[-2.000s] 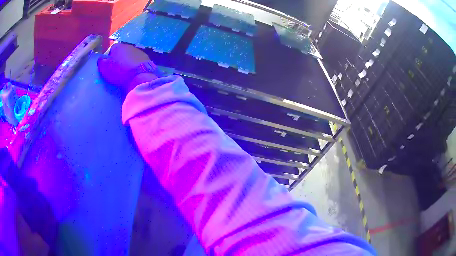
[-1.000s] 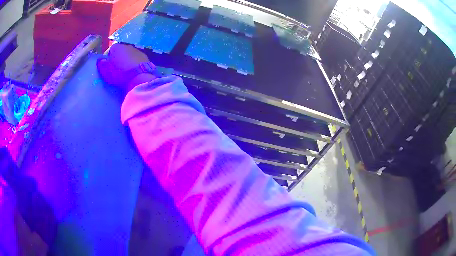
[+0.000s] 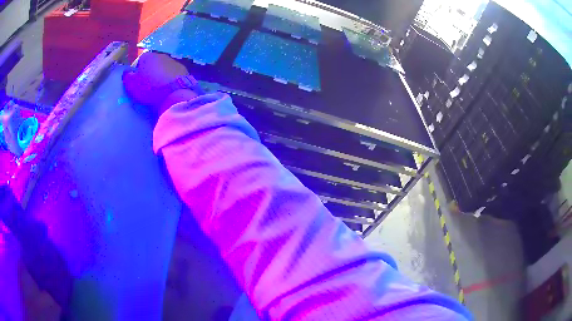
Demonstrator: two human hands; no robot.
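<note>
A large smooth blue sheet, seemingly the booth shield point(image 3: 119, 169), fills the left of the view. It has a worn, speckled edge point(image 3: 75, 94). My right hand point(image 3: 157, 78) reaches up from the lower right, in a pale sleeve lit pink. It is curled over the shield's upper right corner; its fingertips are mostly hidden. The rack point(image 3: 389, 131) stands just beyond the hand. Its dark top tray carries several blue-green circuit boards point(image 3: 279, 59). My left hand is not in view.
Small cyan-glowing cups point(image 3: 26, 133) sit at the far left edge. Orange-red bins point(image 3: 94, 44) stand behind the shield. Tall black storage stacks point(image 3: 495, 119) with white labels stand at the right. Yellow-black floor tape point(image 3: 446, 235) runs beside the rack.
</note>
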